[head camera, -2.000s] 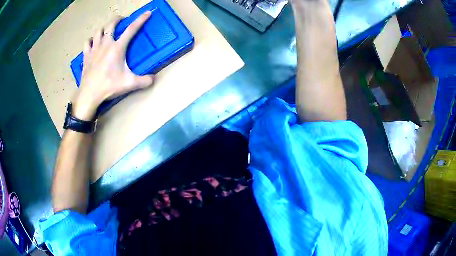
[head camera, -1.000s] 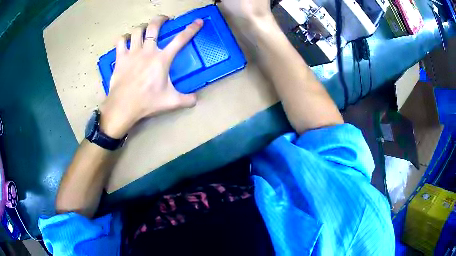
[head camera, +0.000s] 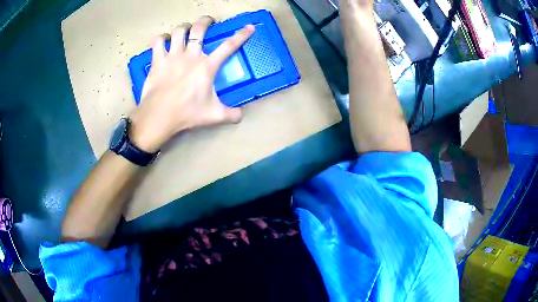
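Note:
The blue plastic housing (head camera: 268, 56) lies flat on the tan cardboard mat (head camera: 236, 144), with a recessed panel and a dotted grille at its right part. My left hand (head camera: 186, 82) rests over the housing's left half with fingers spread, thumb off its near edge, and holds it down. My right hand (head camera: 357, 5) is cut off by the top edge beside the screw feeders (head camera: 407, 26); its fingers and anything in them are out of the picture. Small dark specks dot the mat's left part.
The green bench (head camera: 35, 118) surrounds the mat. Black cords (head camera: 426, 88) hang over the bench edge at the right. Open cartons (head camera: 486, 141), a clear bag (head camera: 457, 218) and a yellow bin (head camera: 494, 268) stand below at the right. Part of a pink fan (head camera: 5, 213) shows at the left edge.
My right hand has moved from beside the housing's far right corner to the right, over by the feeders. My left hand stays on the housing. The view has shifted slightly.

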